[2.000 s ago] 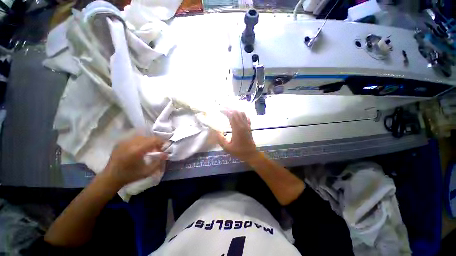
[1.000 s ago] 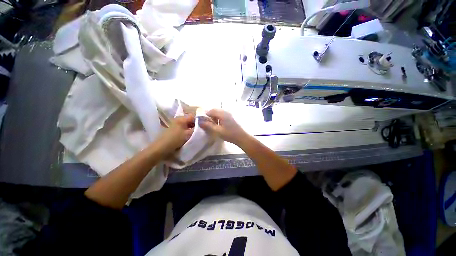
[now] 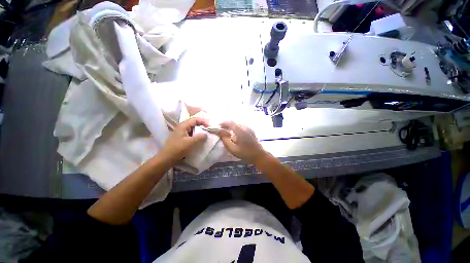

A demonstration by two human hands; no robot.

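Observation:
A large cream garment piece [image 3: 93, 115] lies heaped on the table left of the sewing machine [image 3: 350, 64]. My left hand [image 3: 186, 137] pinches the garment's narrow folded edge [image 3: 215, 130] from the left. My right hand [image 3: 241, 141] holds the same edge from the right, fingertips close to the left ones. The edge is raised a little, with cloth hanging below it. Both hands are bare and left of the presser foot [image 3: 277, 119], apart from it. The fingertips partly hide the edge.
Black-handled scissors [image 3: 412, 134] lie at the table's right end. The ruler-marked grey front edge [image 3: 309, 162] runs before me. Below the table at right, whitish garments [image 3: 381, 215] lie by a blue bin [image 3: 433, 205]. Packed cloths [image 3: 247, 7] line the table's back.
My left hand has come from the front left to join my right hand at the garment edge. Since one second ago, the held edge has turned from upright to nearly level.

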